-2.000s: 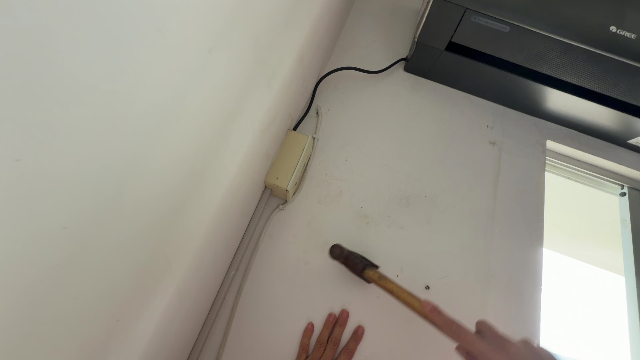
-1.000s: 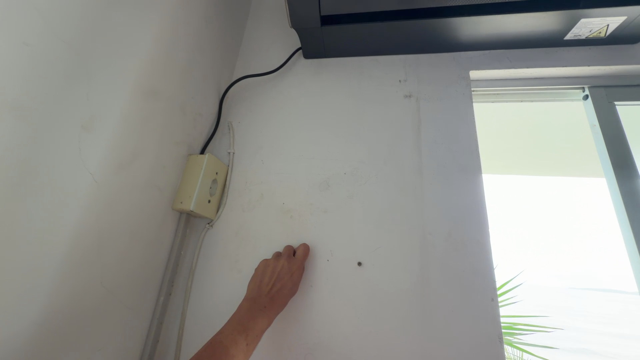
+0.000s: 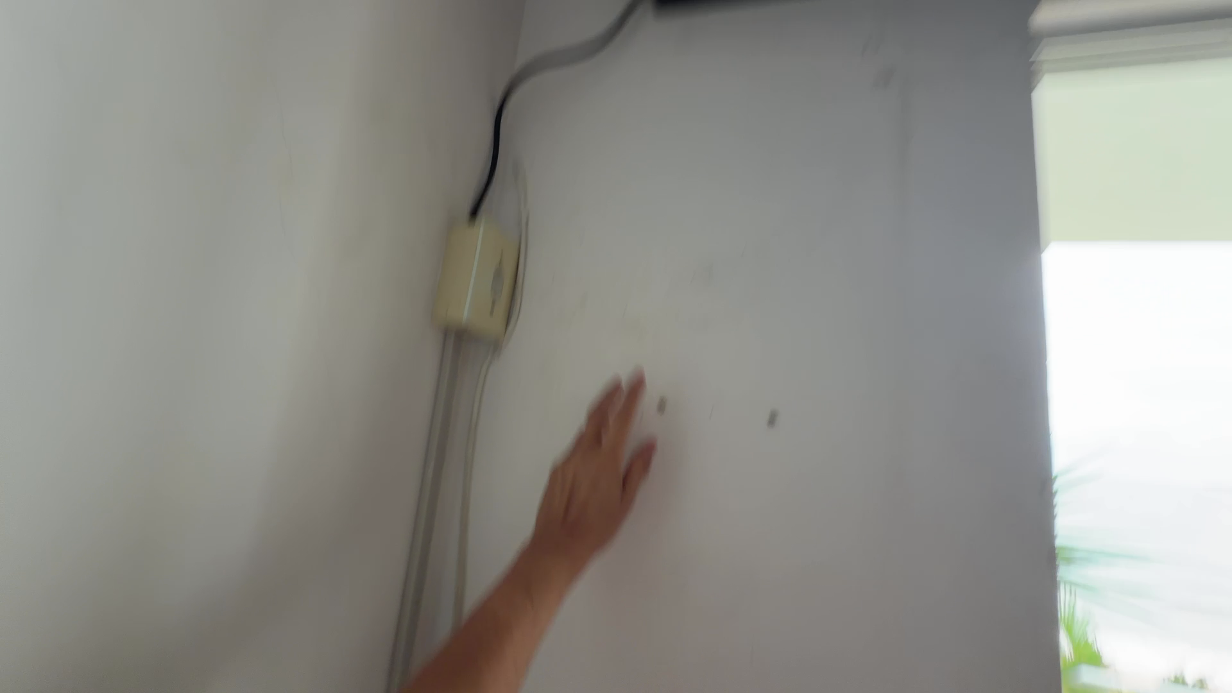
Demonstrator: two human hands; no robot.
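My left hand [image 3: 595, 472] reaches up from the bottom of the view with its fingers apart and nothing in them. It is by the white wall [image 3: 770, 241]; whether it touches the wall cannot be told. Just right of its fingertips is a small dark spot [image 3: 661, 405] on the wall, and a second dark spot [image 3: 772, 419] lies farther right at nearly the same height. Both look smeared by motion blur, so I cannot tell whether they are holes or fixings. My right hand is out of view.
A cream electrical box [image 3: 474, 279] sits near the wall corner, with a black cable [image 3: 497, 135] running up from it and grey conduits [image 3: 428, 510] and a thin pale cable [image 3: 469, 481] below. At the right is a bright window [image 3: 1136, 385]. A dark appliance edge [image 3: 731, 3] shows on top.
My left hand, closed at the wall one second ago, has opened and moved off the spot now visible beside it. The hammer and my right hand, seen two seconds ago, are out of view.
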